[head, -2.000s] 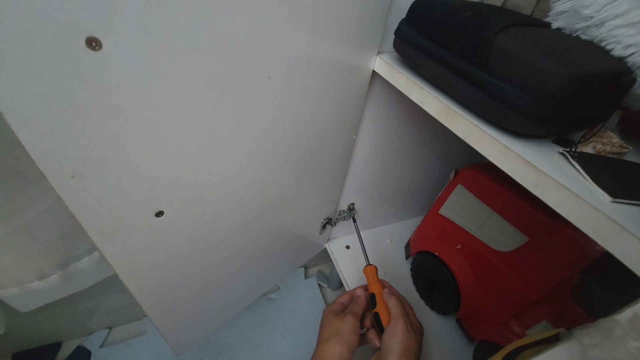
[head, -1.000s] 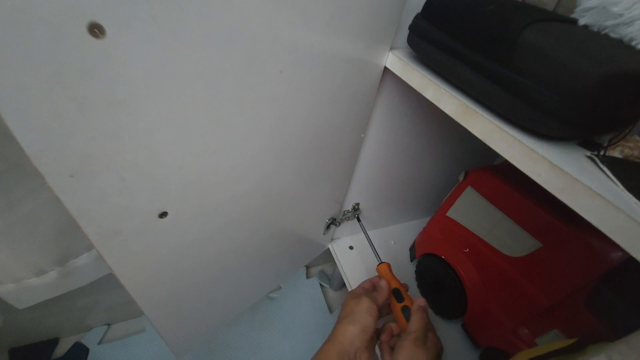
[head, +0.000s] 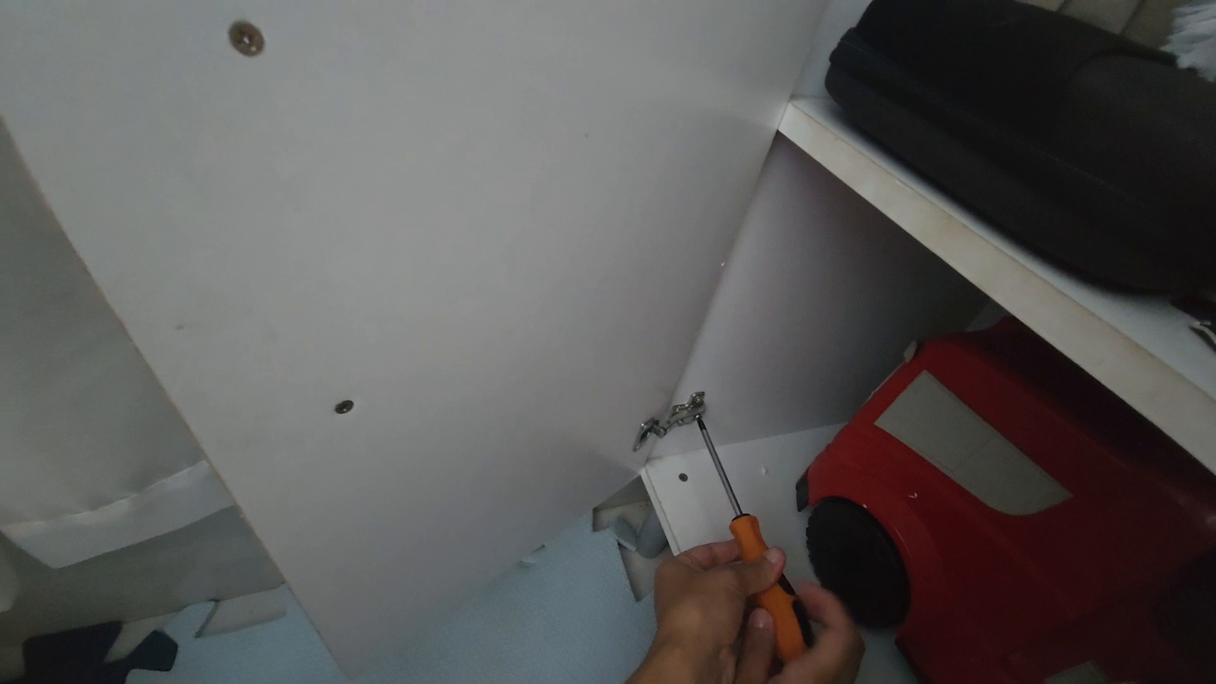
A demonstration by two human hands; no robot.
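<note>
A screwdriver with an orange and black handle [head: 779, 613] points up and left, its tip at the arm of a metal cabinet hinge [head: 686, 411]. The hinge joins a large white door panel [head: 456, 247] to the inner side wall of a white cabinet [head: 788, 275]. My left hand [head: 698, 603] holds the upper part of the handle between thumb and fingers. Beside it at the bottom edge, my right hand [head: 826, 632] has its fingers around the handle's rear part; much of it is cut off or hidden.
A red machine or toy with a black wheel [head: 860, 562] stands in the lower compartment, right of the hands. A black case [head: 1007, 142] lies on the white shelf [head: 950, 256] above. Light blue sheeting [head: 513, 608] lies on the floor below the door.
The screwdriver handle has swung slightly to the right since the first frame, while its tip has stayed at the hinge. Both hands have kept hold of it, and the view has shifted slightly.
</note>
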